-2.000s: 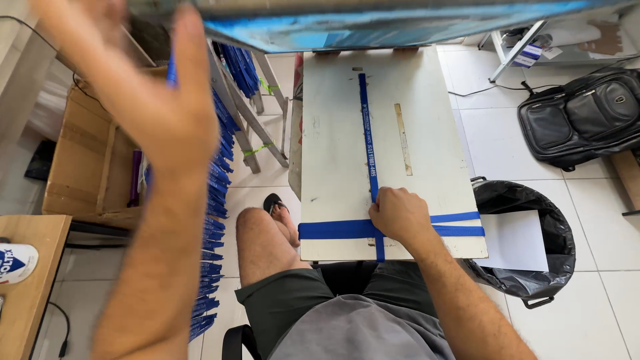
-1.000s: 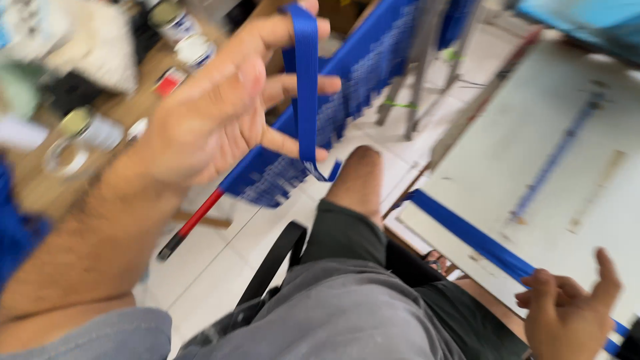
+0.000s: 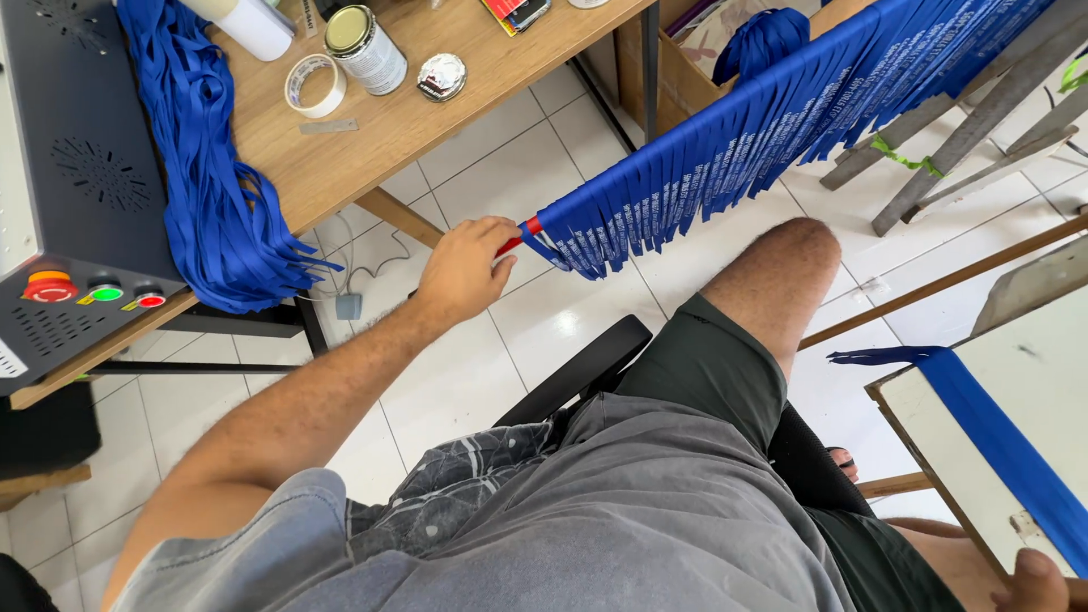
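Note:
My left hand [image 3: 467, 263] is at the near end of a red rod [image 3: 518, 238], its fingers around the rod's tip beside a blue ribbon loop. Many printed blue ribbons [image 3: 705, 161] hang side by side along this rod, which slants up to the right. At the lower right corner only some fingers of my right hand [image 3: 1039, 582] show, near a plain blue ribbon [image 3: 1003, 433] lying across a white board [image 3: 1054, 374]. Whether those fingers hold anything is hidden by the frame edge.
A wooden table [image 3: 374, 153] at upper left bears a bundle of blue ribbons [image 3: 204, 170], a tape roll [image 3: 315, 86], a metal can [image 3: 367, 51] and a dark machine [image 3: 93, 170] with buttons. Grey wooden trestle legs [image 3: 943, 153] stand at upper right, beyond my knee.
The view has swung left. One second ago my left hand held up a blue ribbon loop; now it is at the rod's end, with a loop there. My right hand is mostly out of frame.

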